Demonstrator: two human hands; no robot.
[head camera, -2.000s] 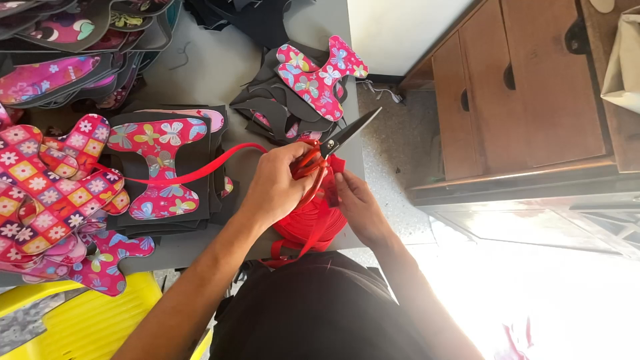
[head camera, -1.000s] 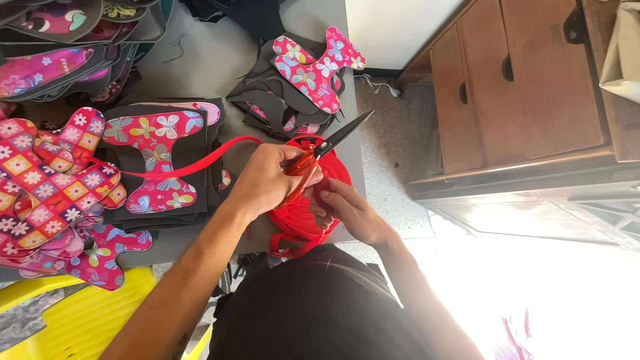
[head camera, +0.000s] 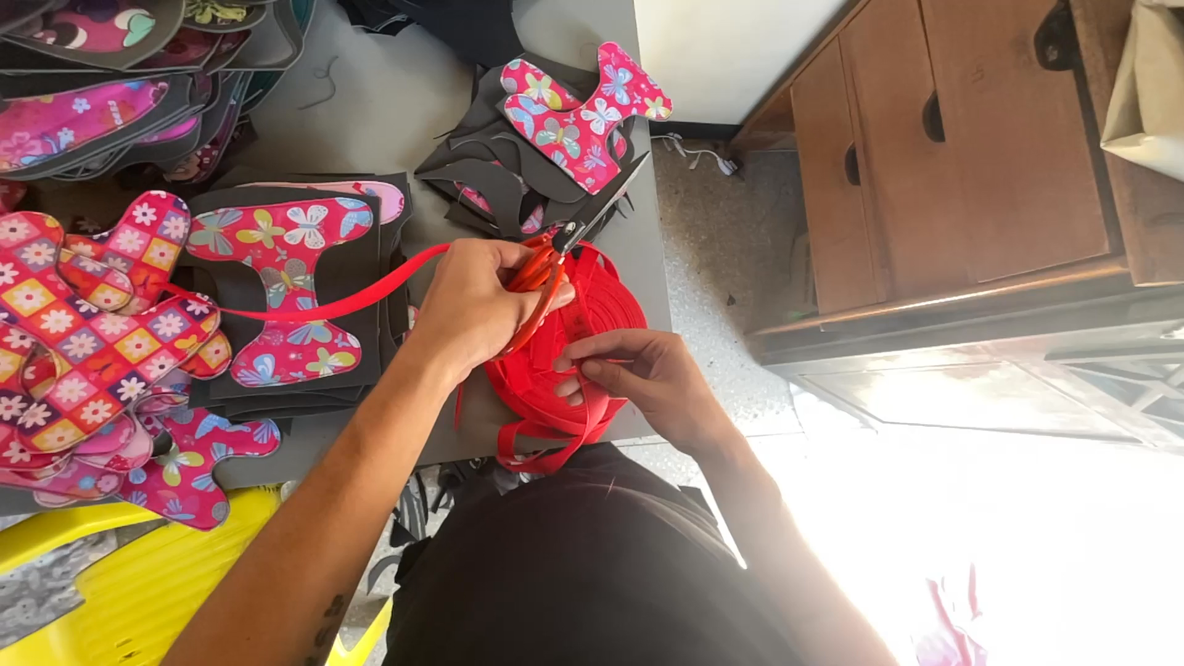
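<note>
My left hand (head camera: 476, 301) is closed around the orange handles of a pair of scissors (head camera: 546, 268), whose dark blades point up and right. Just right of it, my right hand (head camera: 638, 375) has its thumb and fingertips at a red ribbon strap over the coil; whether they pinch it is hard to tell. Both hands are above a large coil of red ribbon (head camera: 606, 301) near the table's corner. A red ribbon length (head camera: 370, 294) runs from my left hand leftward across a butterfly-print fabric piece (head camera: 287, 277) on a stack of dark pieces.
Checkered flower-print pieces (head camera: 83, 324) lie at the left, below piles of dark-backed cut pieces (head camera: 92, 116). Another butterfly-print piece (head camera: 587, 120) tops a dark heap beyond the coil. A yellow plastic chair (head camera: 176, 583) stands at lower left, a wooden drawer cabinet (head camera: 999, 139) at right.
My right hand has moved down and away from the scissors, from up beside them two seconds ago. The coil shows more between the hands. The scissors remain in my left hand.
</note>
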